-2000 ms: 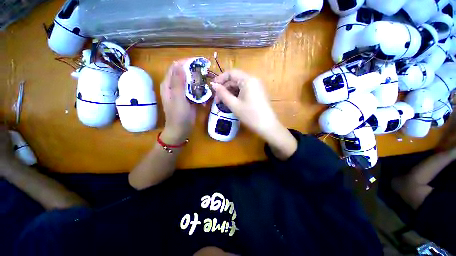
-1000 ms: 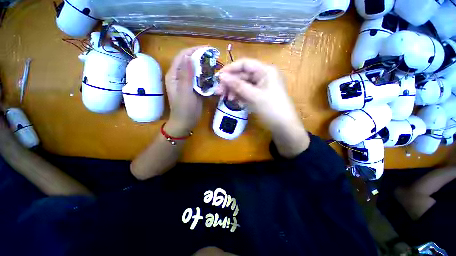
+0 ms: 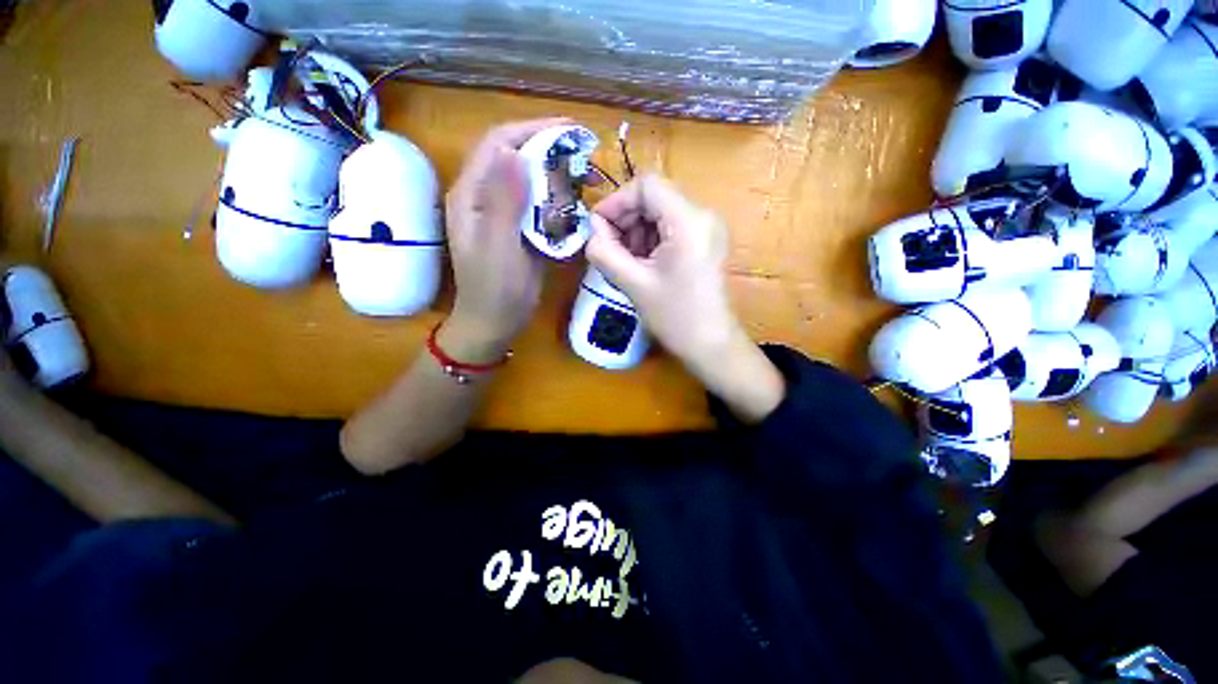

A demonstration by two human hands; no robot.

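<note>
My left hand (image 3: 494,241), with a red bracelet at the wrist, holds the white oval rear cover (image 3: 537,201) with its open side up. Brownish and dark parts show inside it. My right hand (image 3: 657,247) is at the cover's right edge, thumb and forefinger pinched together; a lead seems to be between them, but its tip is too small to tell. The camera body (image 3: 609,321) lies on the table below the cover, its dark lens window toward me, its upper end hidden by my right hand. Dark and red wire leads (image 3: 625,150) rise beyond my right fingers, one with a white plug.
A stack of clear plastic trays (image 3: 574,47) lies at the far edge. White camera units (image 3: 385,227) with wires stand at the left. A large pile of units (image 3: 1069,147) is at the right. A thin pale stick (image 3: 59,194) lies far left. Neighbours' arms (image 3: 100,454) show at both sides.
Against two seconds ago, cover and both hands appear slightly further right and up in the picture. My right hand remains pinched at the cover's right edge. The view has shifted a little.
</note>
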